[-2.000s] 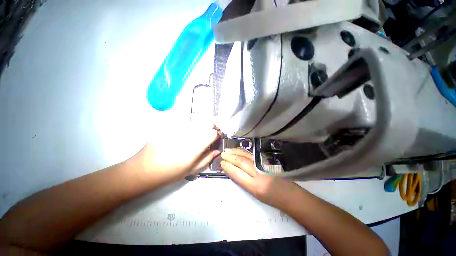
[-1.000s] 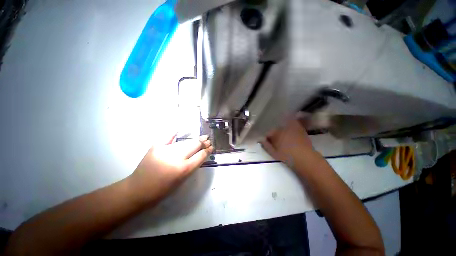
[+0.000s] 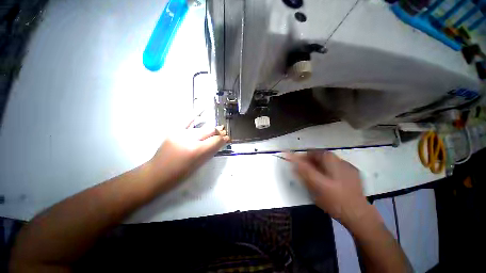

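Observation:
Dark grey-brown cloth (image 3: 290, 117) lies under the white sewing machine head (image 3: 266, 42), its front edge running right from the presser foot area (image 3: 229, 109). My left hand (image 3: 189, 146) lies left of the presser foot, fingertips at the cloth's left end. A thin dark sliver shows above its fingers; whether the hand grips anything is unclear. My right hand (image 3: 333, 178) is blurred, right of the foot and in front of the cloth, fingers bent together. A thin dark point shows at its fingertips; I cannot tell what it is.
The blue lamp (image 3: 165, 34) hangs at the upper left. Orange scissor handles (image 3: 431, 151) are at the table's right end. A blue tray (image 3: 431, 26) stands at the upper right. The white table's (image 3: 256, 186) front edge curves across below the hands.
My right hand has come out from beside the machine head towards the table's front. My left hand stays by the presser foot. The view has shifted, showing more cloth under the arm.

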